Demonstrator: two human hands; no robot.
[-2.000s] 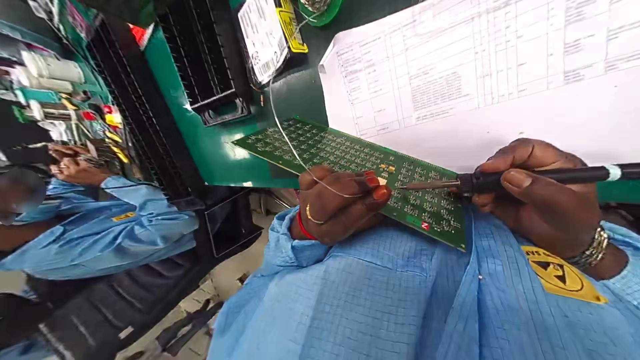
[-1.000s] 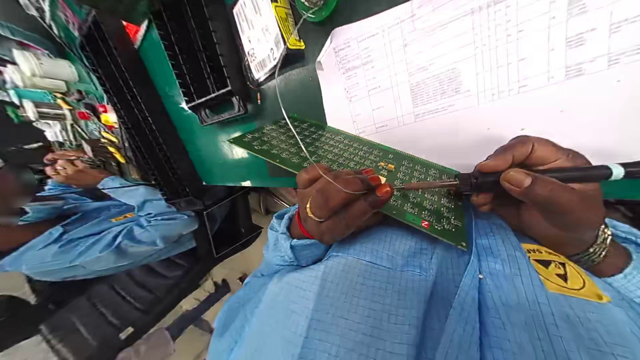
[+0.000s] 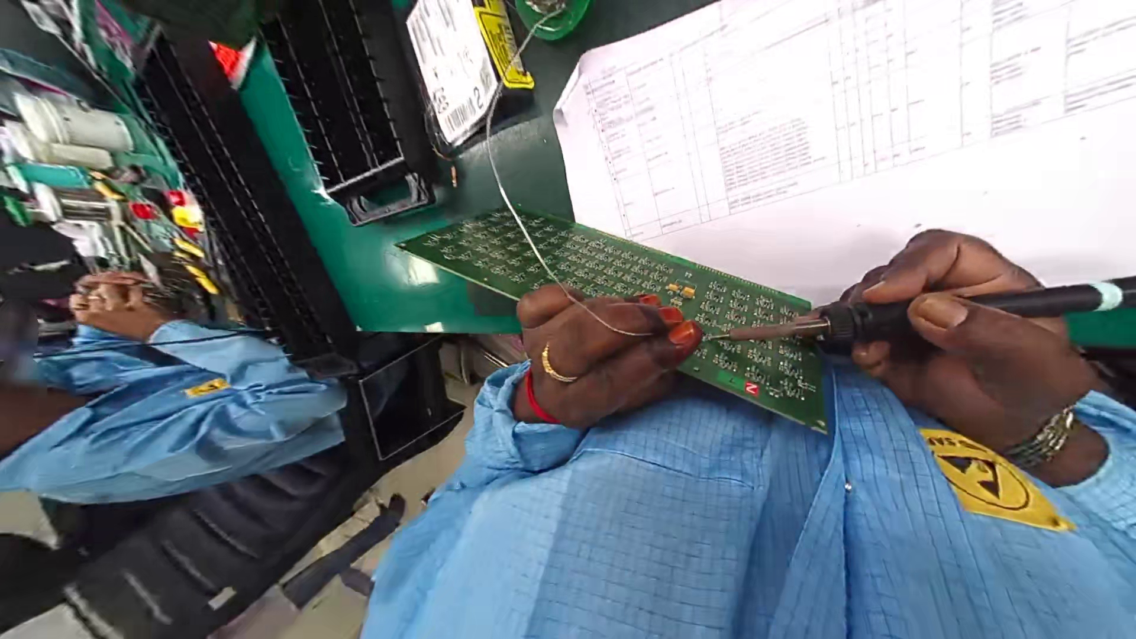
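My left hand (image 3: 603, 355) pinches thin solder wire (image 3: 510, 200) between thumb and fingertips, over the lower edge of a green printed circuit board (image 3: 577, 257). That wire runs up to a green spool (image 3: 555, 13) at the top edge. In my right hand (image 3: 976, 346) is a soldering iron (image 3: 852, 327), held like a pen, its tip pointing left. The iron's tip and the wire's end come close together at the board's surface; whether they touch is too small to tell. The board lies tilted, its near corner by my blue coat, its far end over the green mat.
Printed paper sheets (image 3: 692, 133) lie beyond the board. Black slotted racks (image 3: 342, 89) stand at the upper left, beside a labelled box (image 3: 453, 67). A co-worker in a blue sleeve (image 3: 248, 390) sits at the left, hands (image 3: 120, 306) near a cluttered bench with bottles (image 3: 75, 124).
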